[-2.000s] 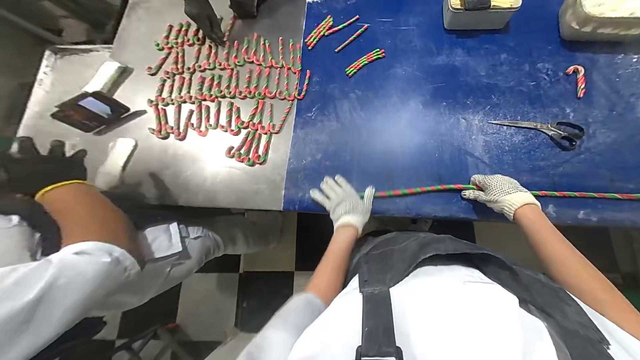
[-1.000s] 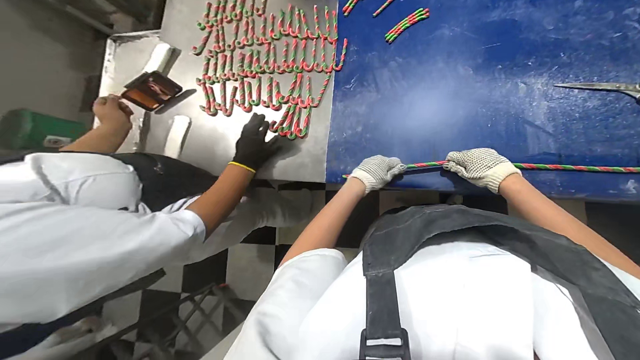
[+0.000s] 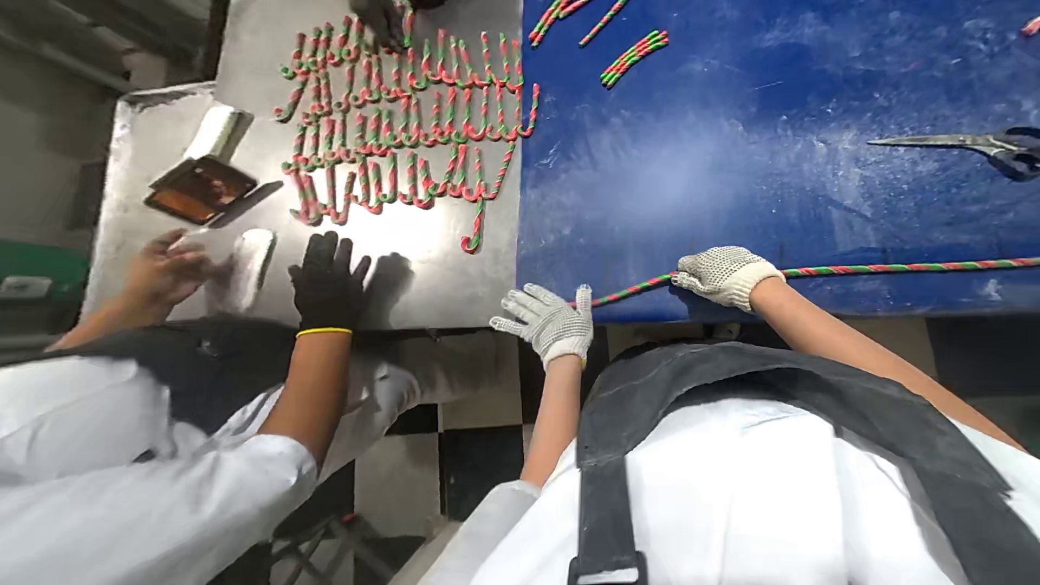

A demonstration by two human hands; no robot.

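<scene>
A long red and green striped candy rope (image 3: 910, 266) runs along the front of the blue tabletop and out of view at the right. My left hand (image 3: 552, 323), in a white dotted glove, lies with spread fingers at the table's edge, its thumb side touching the rope's left end. In the same kind of glove, my right hand (image 3: 725, 276) has its fingers curled over the rope farther right. Farther back on the blue surface are short striped candy sticks (image 3: 634, 58) and metal scissors (image 3: 959, 142) with dark handles.
Rows of striped candy canes (image 3: 390, 130) lie on the metal table (image 3: 422, 284) at left. A co-worker's black-gloved hand (image 3: 329, 280) and bare hand (image 3: 175, 268) are beside a white block (image 3: 253, 268). Another person's dark-gloved hand (image 3: 382, 20) reaches in at the top. A dark case (image 3: 201, 191) stands near.
My left hand has opened from the rope since one second ago. The co-worker's black-gloved hand has moved away from the candy canes, leaving one cane below the rows.
</scene>
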